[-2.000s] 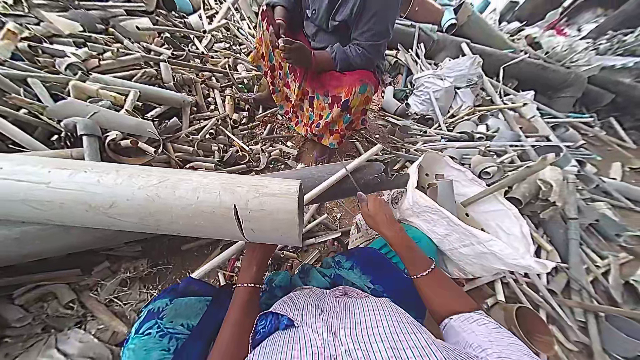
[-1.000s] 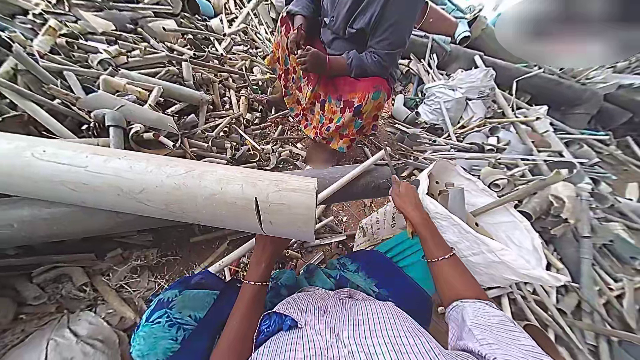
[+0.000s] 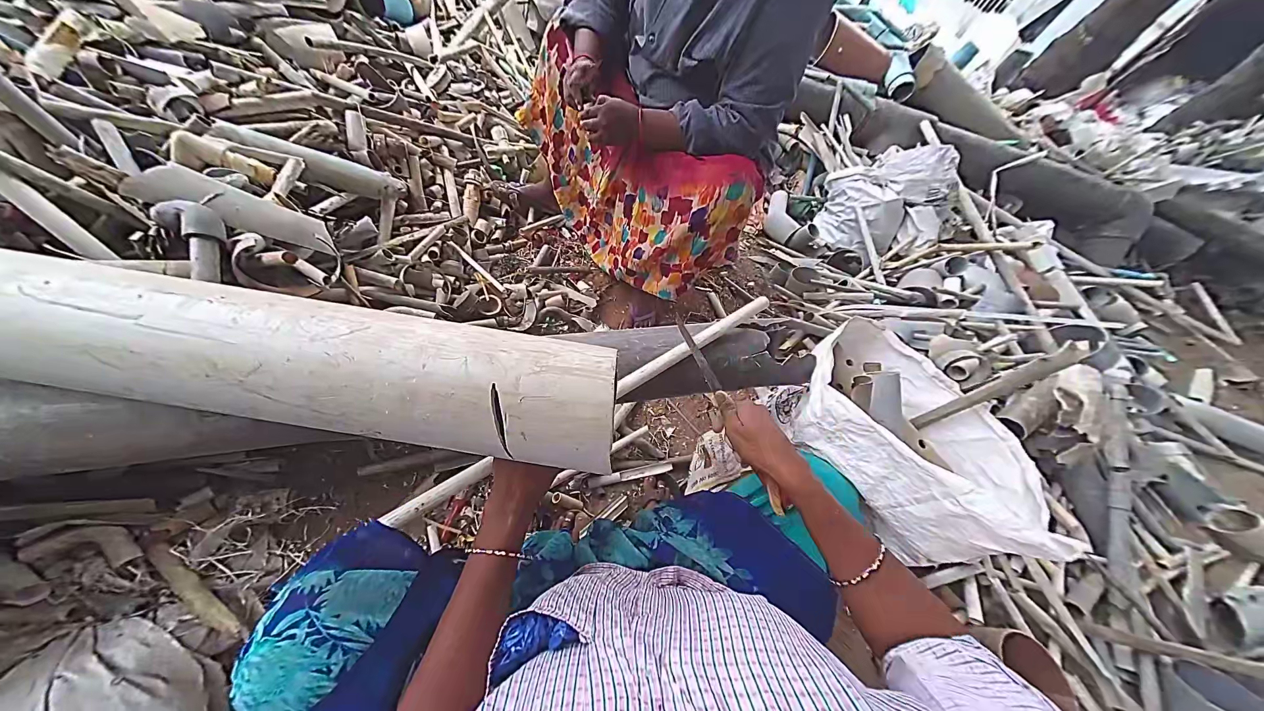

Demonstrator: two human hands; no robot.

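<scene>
A large pale plastic pipe (image 3: 296,355) lies across the left, with a dark slit (image 3: 498,420) near its right end. My left hand (image 3: 523,477) is at the underside of that end; its fingers are hidden behind the pipe, so its grip cannot be told. My right hand (image 3: 758,439) is closed on the wooden handle of a long-bladed tool (image 3: 699,357), its narrow dark blade tilted up and to the left. The blade is right of the pipe's end, not touching it. A thin white pipe (image 3: 691,348) slants behind the large pipe's end.
Another person (image 3: 691,79) in a patterned skirt sits opposite, hands together. Heaps of pipe scraps (image 3: 415,178) lie left and right. A white woven sack (image 3: 978,484) with pipe pieces is at my right. Another large grey pipe (image 3: 148,425) lies under the pale one.
My right hand has come down and toward me from beside the dark pipe, and the tool's blade shows clearly again. The left hand stays under the pipe's end.
</scene>
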